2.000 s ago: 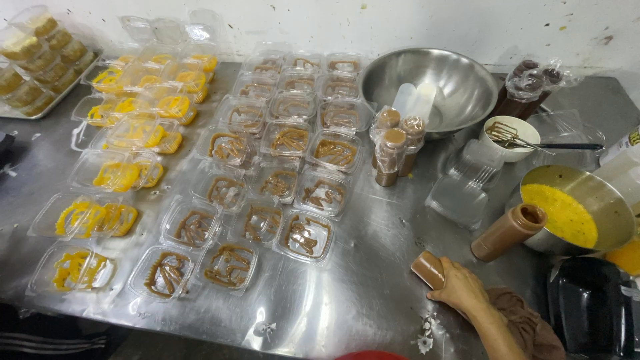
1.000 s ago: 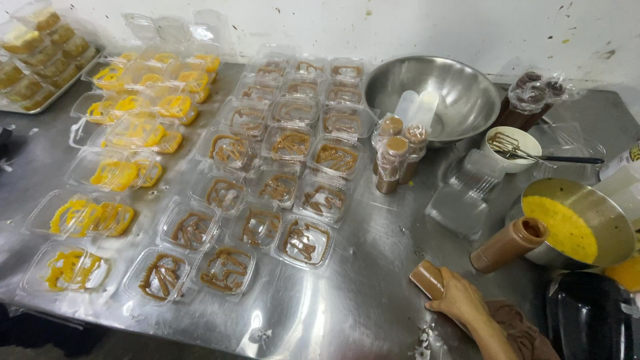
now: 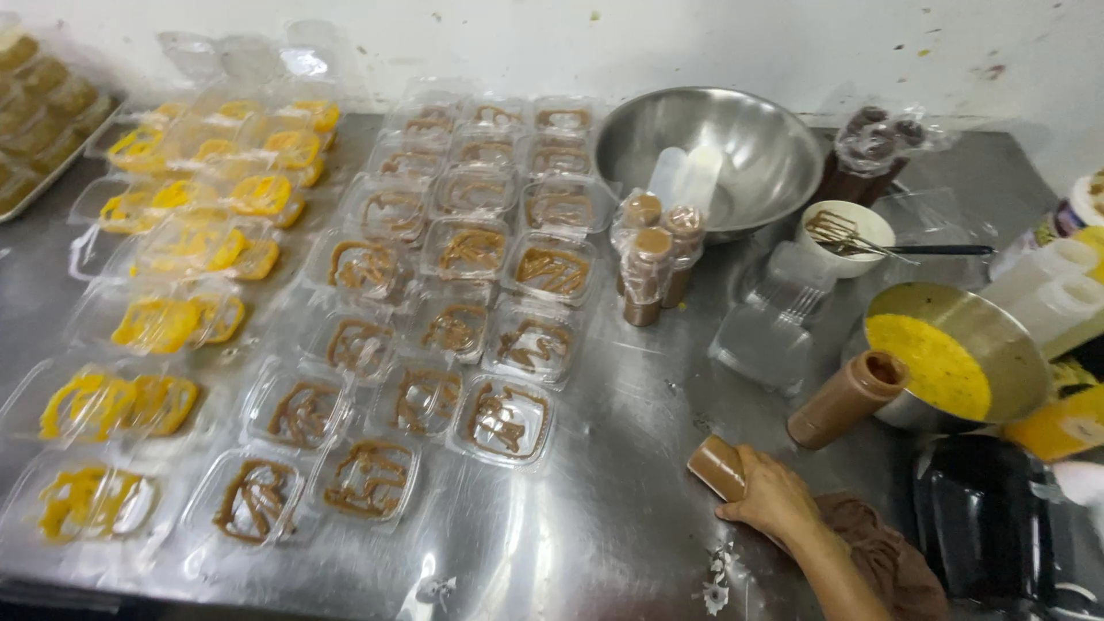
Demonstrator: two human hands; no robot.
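Observation:
My right hand [image 3: 776, 500] is closed around a brown cylindrical bottle [image 3: 718, 467], held tilted low over the steel table; its lower part is hidden by the hand. Beyond my fingertips, an uncapped brown plastic bottle [image 3: 845, 401] leans against a steel bowl of yellow mixture [image 3: 936, 366]. To the left stand rows of clear plastic clamshell containers with brown sauce [image 3: 509, 418]. Farther left, more clamshells hold yellow sauce [image 3: 95, 500]. A brown cloth [image 3: 880, 561] lies beside my forearm. My left hand is not in view.
Plastic-wrapped brown bottles [image 3: 647, 259] stand before a large steel bowl [image 3: 768, 155]. Behind are a white bowl with a whisk [image 3: 849, 237], stacked clear lids or containers [image 3: 763, 332] and dark wrapped bottles [image 3: 867, 164]. A black container [image 3: 983, 517] sits right; a loaded tray [image 3: 65, 159] is far left.

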